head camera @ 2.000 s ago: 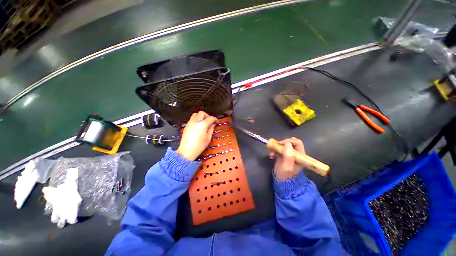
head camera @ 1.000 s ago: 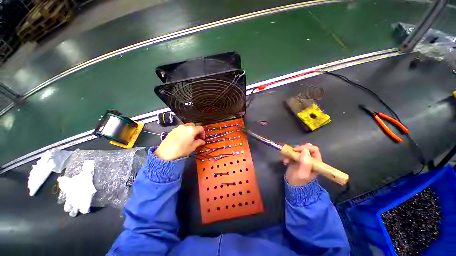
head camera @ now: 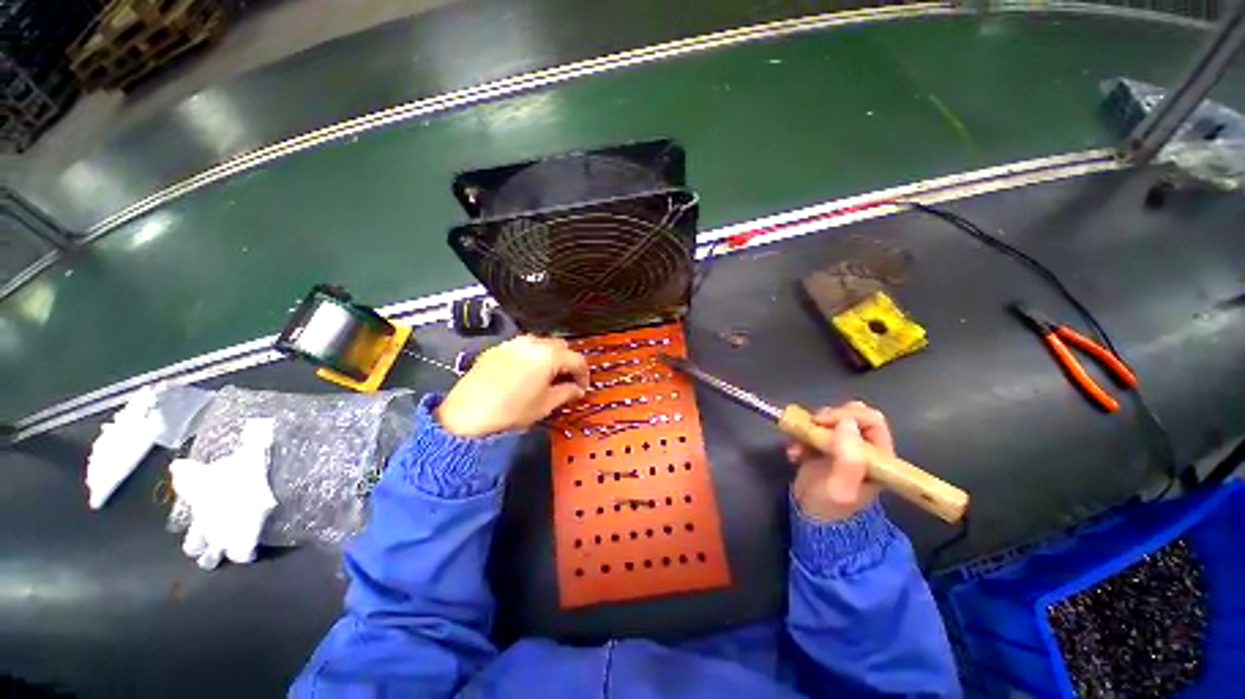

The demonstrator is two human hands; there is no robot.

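Note:
The orange-red perforated board [head camera: 642, 526] lies on the dark bench in front of me. Thin dark leaded parts [head camera: 631, 382] lie in rows across its far half, and two small ones lie lower down. My right hand [head camera: 841, 462] holds the wooden handle of the soldering iron [head camera: 881, 464]; its metal tip is at the board's far right edge. My left hand [head camera: 512, 388] is at the board's left edge, fingers pinched together over the rows. What is between its fingertips is too small to tell. A thin strand runs from the solder reel [head camera: 335, 335] toward my left hand.
A black fan [head camera: 587, 260] stands behind the board. A yellow sponge stand [head camera: 878, 328] and orange-handled pliers [head camera: 1085, 366] lie to the right. White gloves [head camera: 230, 497] and plastic wrap [head camera: 321, 458] lie left. A blue crate [head camera: 1004, 615] of dark pieces is at lower right.
The view has shifted, so the bench things sit further right. My left hand has moved from the board's far end to its left edge. The iron stays in my right hand.

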